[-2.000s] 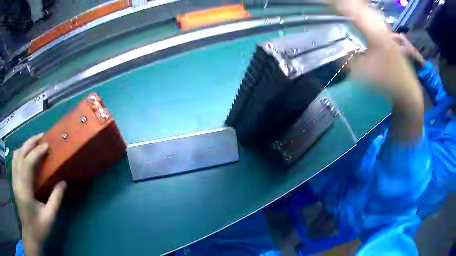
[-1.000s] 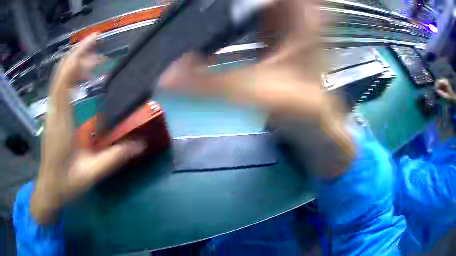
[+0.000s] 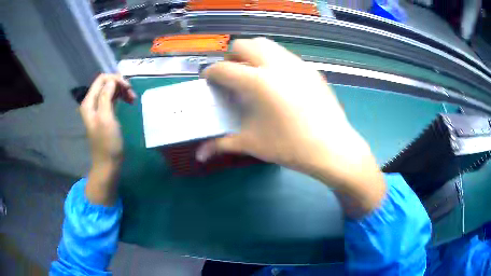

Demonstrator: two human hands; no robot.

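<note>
A flat metal plate (image 3: 183, 114), white in the glare, lies over the top of a stack of orange plates (image 3: 188, 159), whose layered front side shows dark red below it. My right hand (image 3: 274, 102) is over the plate's right part and grips it, with the thumb down at the front side of the stack. It hides the right end of plate and stack. My left hand (image 3: 105, 116) is just left of the plate, fingers bent and apart, empty and not touching it.
A dark stack of black plates (image 3: 425, 156) stands at the right, with another dark plate (image 3: 446, 200) beside it. Behind the bench (image 3: 226, 215) run conveyor rails (image 3: 377, 73) with orange plates (image 3: 191, 43). A grey machine panel is at left. A blue sleeve shows at lower right.
The view has turned left. The flat plate has gone from the bench to the top of the orange stack. The long dark plate seen between my hands earlier no longer shows there.
</note>
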